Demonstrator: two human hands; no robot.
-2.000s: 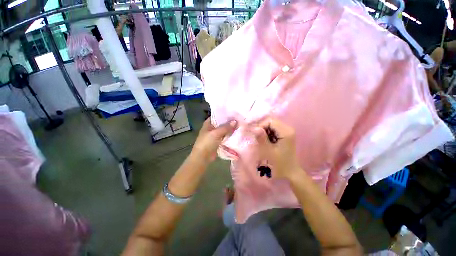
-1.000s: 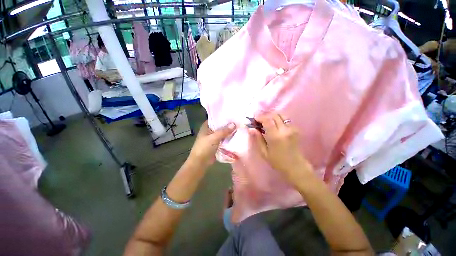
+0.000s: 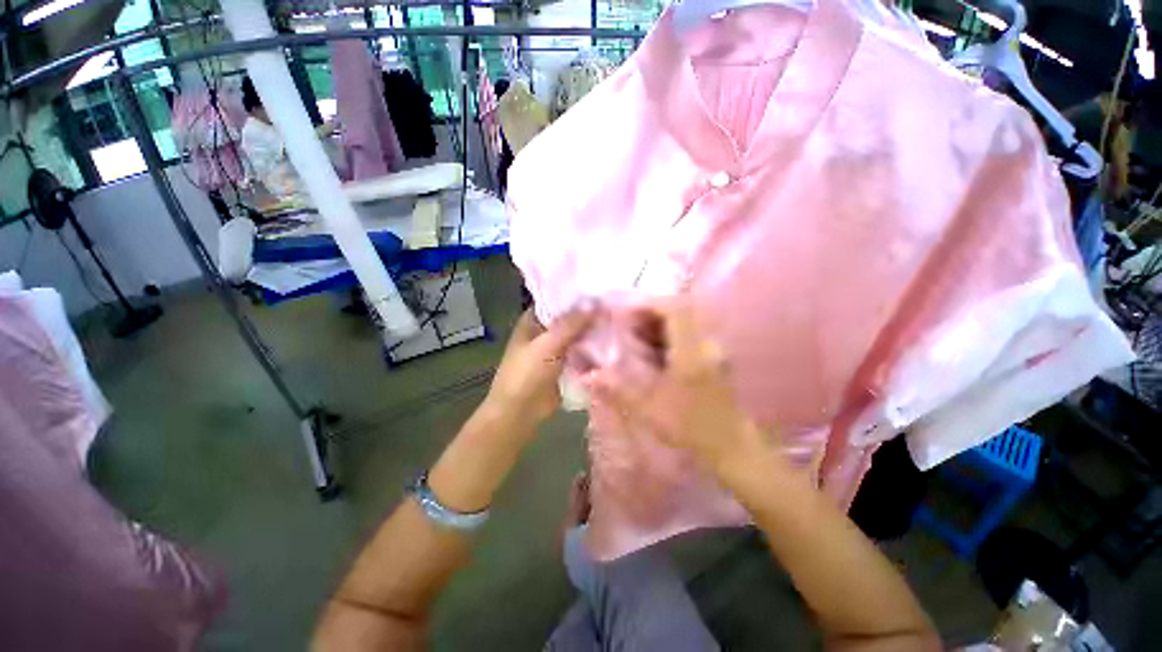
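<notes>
A shiny pale-pink blouse (image 3: 828,242) with wide white sleeve ends hangs from a white hanger (image 3: 1030,96). A small pale button (image 3: 720,180) shows at the base of its V-shaped neckline. My left hand (image 3: 542,363) pinches the blouse edge at the left, near the sleeve end. My right hand (image 3: 695,382) is blurred, close beside it in front of the blouse. A small dark tool (image 3: 647,334), perhaps thread snips, shows blurred at its fingers; the fingertips are not clear.
Pink garments (image 3: 77,471) hang at the left edge. A metal rack post (image 3: 229,280) and a white pole (image 3: 325,178) stand left. Behind are a table with blue cloth (image 3: 382,248), a person (image 3: 270,147) and a fan (image 3: 57,204). A blue stool (image 3: 988,478) is at lower right.
The right hand has turned and blurred; the dark tool was clearer one second ago, and a black charm seen two seconds ago is not visible. The left hand keeps its pinch. The person behind has straightened.
</notes>
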